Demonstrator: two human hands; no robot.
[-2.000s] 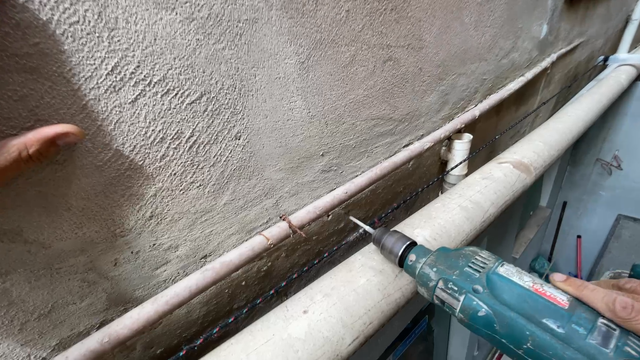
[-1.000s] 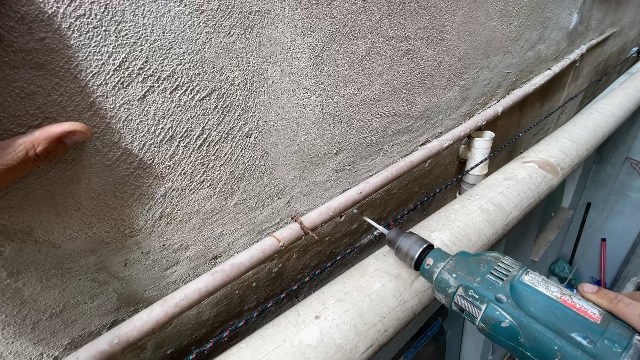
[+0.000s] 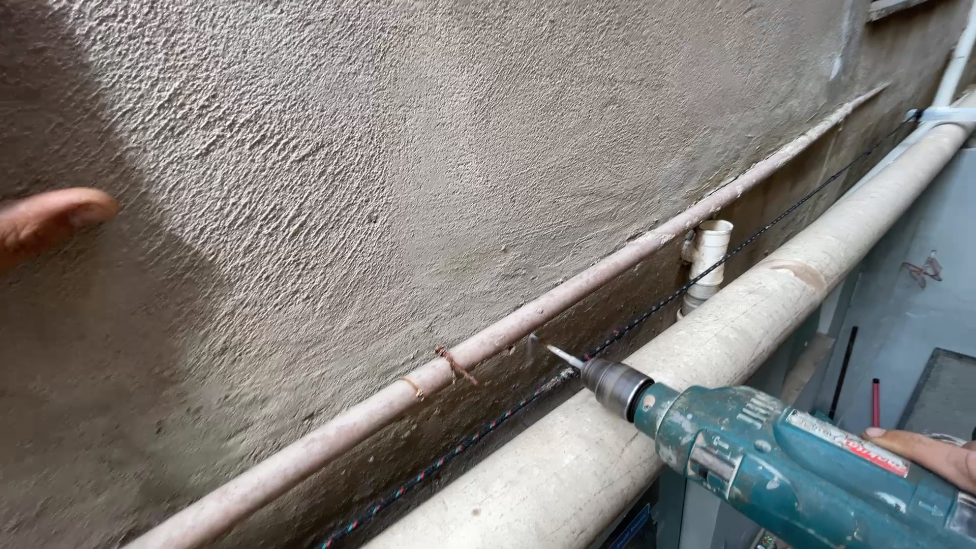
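Observation:
At the right edge my right hand (image 3: 926,451) holds a teal Makita power drill (image 3: 770,450); only part of the hand shows. The drill's chuck (image 3: 616,387) lies over the thick pale pipe, and its bit (image 3: 564,356) points at the wall. Just beyond the tip is a small hole (image 3: 533,337) in the wall, below the thin pipe; the tip looks apart from it. At the left edge, a finger or thumb of my left hand (image 3: 57,217) shows against the rough plastered wall (image 3: 320,152); the rest is out of view.
A thin pinkish pipe (image 3: 579,293) runs diagonally along the wall, with twisted wire (image 3: 456,364) around it. Below it run a dark braided rope (image 3: 457,451) and a thick pale pipe (image 3: 526,465). A short white pipe end (image 3: 713,242) stands between them. A red stick-like item (image 3: 875,402) is at the right.
The view shifts slightly between frames. The drill stays in my right hand with its bit close to the same spot under the thin pipe; my left hand remains at the left edge.

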